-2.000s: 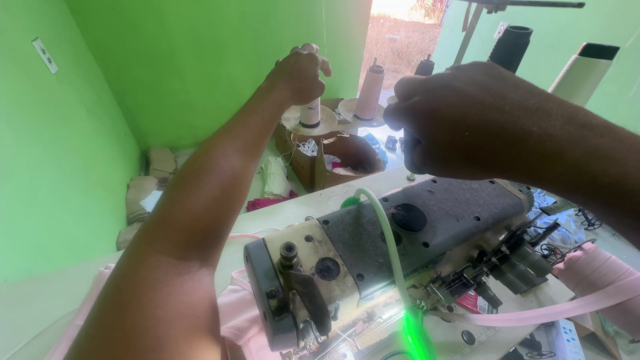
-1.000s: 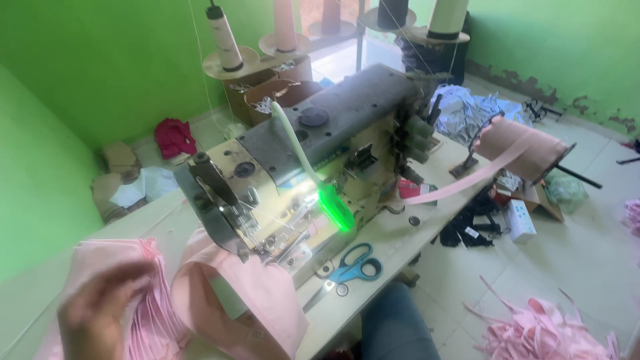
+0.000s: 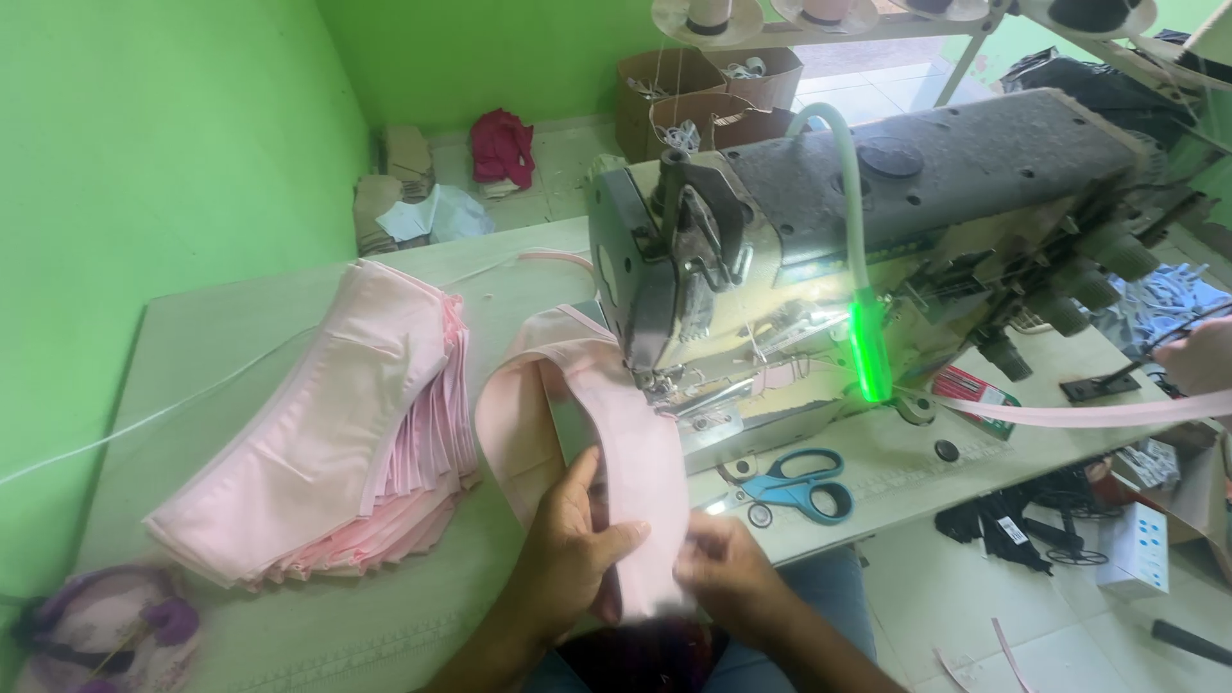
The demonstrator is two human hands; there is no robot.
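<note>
A pink fabric piece point(image 3: 640, 481) runs in a loop from the needle area of the industrial sewing machine point(image 3: 866, 231) down toward the table's front edge. My left hand point(image 3: 577, 539) pinches its left edge between thumb and fingers. At its right edge my right hand point(image 3: 727, 577) holds the fabric with curled fingers, slightly blurred. A stack of pink cut and sewn panels point(image 3: 308, 423) lies to the left. Blue-handled scissors point(image 3: 804, 489) rest right of the fabric. A pink binding strip point(image 3: 1088, 414) enters the machine from the right, under a green-glowing lamp point(image 3: 869, 351).
Thread cones on a stand point(image 3: 962, 24) rise behind the machine. Cardboard boxes point(image 3: 674, 72) stand on the floor beyond. A purple item point(image 3: 115, 626) sits at the table's lower left corner. A white box point(image 3: 1134, 549) and dark items are on the floor at right.
Both hands have come down from the thread stand, where they were two seconds ago. The left hand, over the pink stack one second ago, is now on the fabric at the machine. The view has shifted.
</note>
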